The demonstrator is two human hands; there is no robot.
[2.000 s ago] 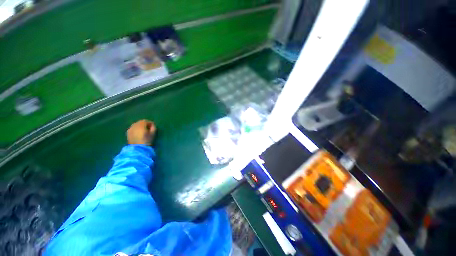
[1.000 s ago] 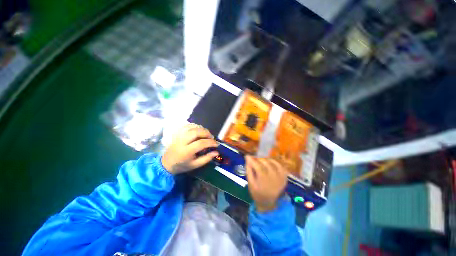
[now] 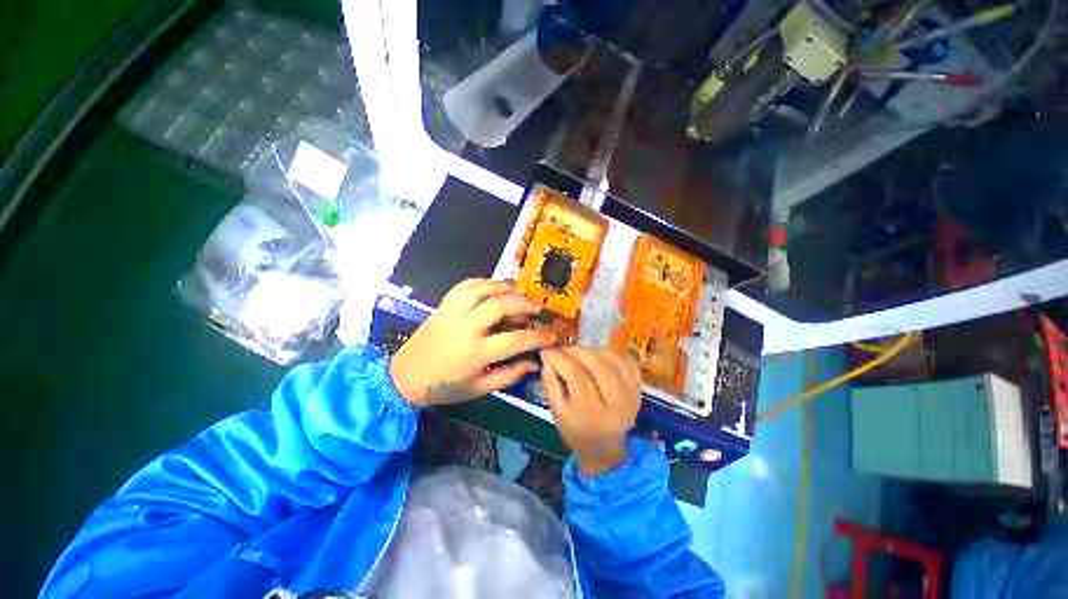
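Observation:
The left orange fixture (image 3: 560,260), with a black centre, and the right orange fixture (image 3: 663,307) lie side by side on the silver-grey perforated base plate (image 3: 604,307). My left hand (image 3: 471,346) is at the near end of the left fixture, its fingertips over that end. My right hand (image 3: 594,396) is beside it, thumb and finger close together near the left hand's fingertips. Any small part between the fingers is hidden or too small to tell.
The white machine hood frame (image 3: 469,171) surrounds the plate. The dispensing head (image 3: 750,73) is inside it. A green button (image 3: 685,447) and a pinkish button (image 3: 711,455) are at the panel's right end. Clear bags (image 3: 275,263) and a blister tray (image 3: 240,88) lie left.
The view has shifted slightly and become sharper. My left hand has moved right from the panel's left part onto the left fixture's near end. My right hand's fingertips are now close to it.

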